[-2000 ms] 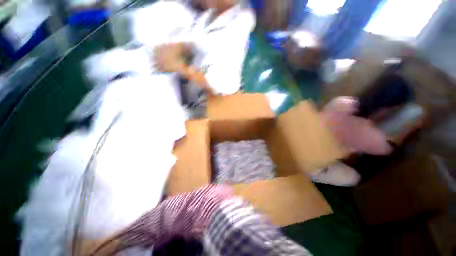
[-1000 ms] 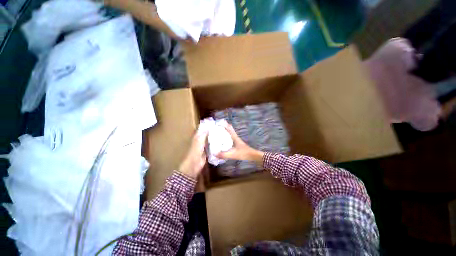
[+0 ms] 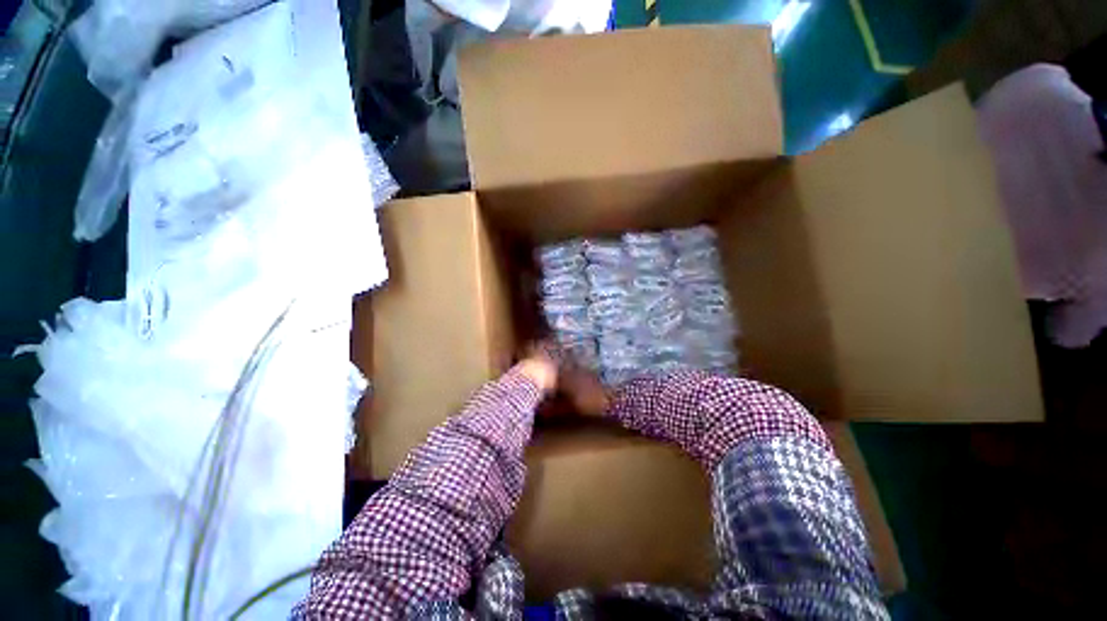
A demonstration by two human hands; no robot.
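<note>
The large open brown carton (image 3: 619, 109) stands in front of me with its flaps spread. Bagged products (image 3: 649, 291), whitish and greyish, lie inside in tight rows. My left hand (image 3: 537, 370) reaches into the carton's near left corner. My right hand (image 3: 583, 392) is beside it, low inside the carton by the near wall. Both hands are partly in shadow and their fingers are mostly hidden, so I cannot tell what they hold.
White sheets (image 3: 243, 243) with a few packets lie to the left. Crumpled clear plastic bags (image 3: 109, 425) are at the far left. A thin cord (image 3: 225, 425) curves low over the sheets. A person's pink sleeve or garment (image 3: 1044, 182) is at the right. Green floor shows behind the carton.
Both hands have moved down into the carton's near left corner. The whitish bagged unit they held above the rows no longer shows. The view has shifted, so the carton looks larger.
</note>
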